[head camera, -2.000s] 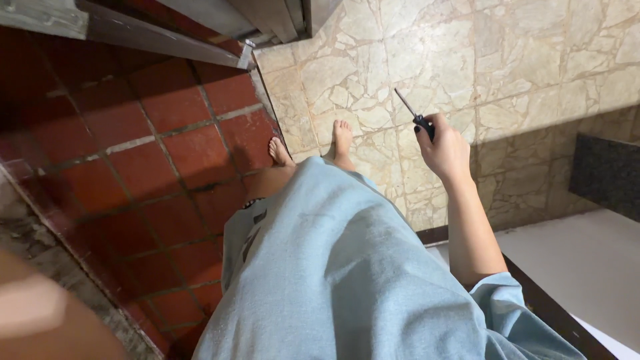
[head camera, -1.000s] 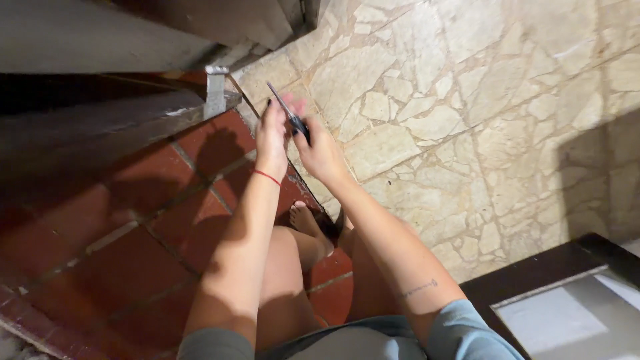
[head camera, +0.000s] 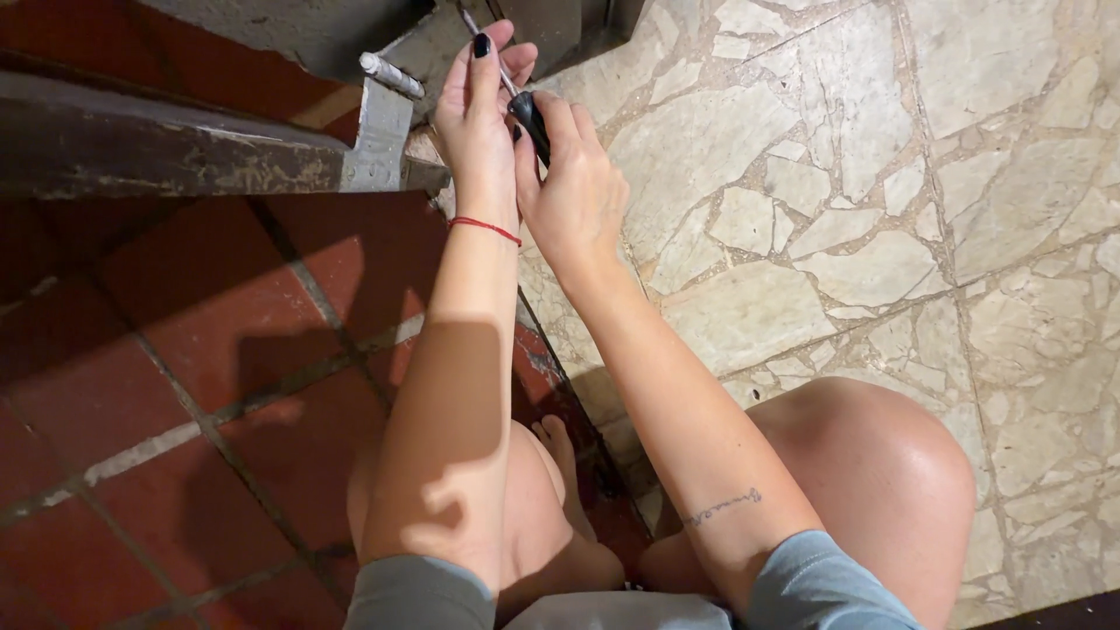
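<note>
My right hand (head camera: 573, 171) grips the black handle of a screwdriver (head camera: 530, 118), its metal shaft pointing up and left. Beside it, my left hand (head camera: 479, 114), with a red string at the wrist, has its thumb against the shaft and its fingers spread behind it. Whether those fingers close on the shaft is hard to tell. Just left of my left hand is a metal hinge (head camera: 381, 131) with a whitish pin, fixed to the end of a worn dark door edge (head camera: 219, 144). The screwdriver's tip lies near the top edge of the view, by a grey metal part.
Red floor tiles (head camera: 236, 306) lie at the left, and pale stone flooring (head camera: 787, 210) at the right, with a dark seam between them. A dark metal frame (head camera: 542, 35) stands at the top centre. My bent knees are at the bottom.
Two seconds ago I stood with the screwdriver in my right hand, out to the right. Now I am crouched, both hands together at the screwdriver, beside the hinge. The view has moved lower.
</note>
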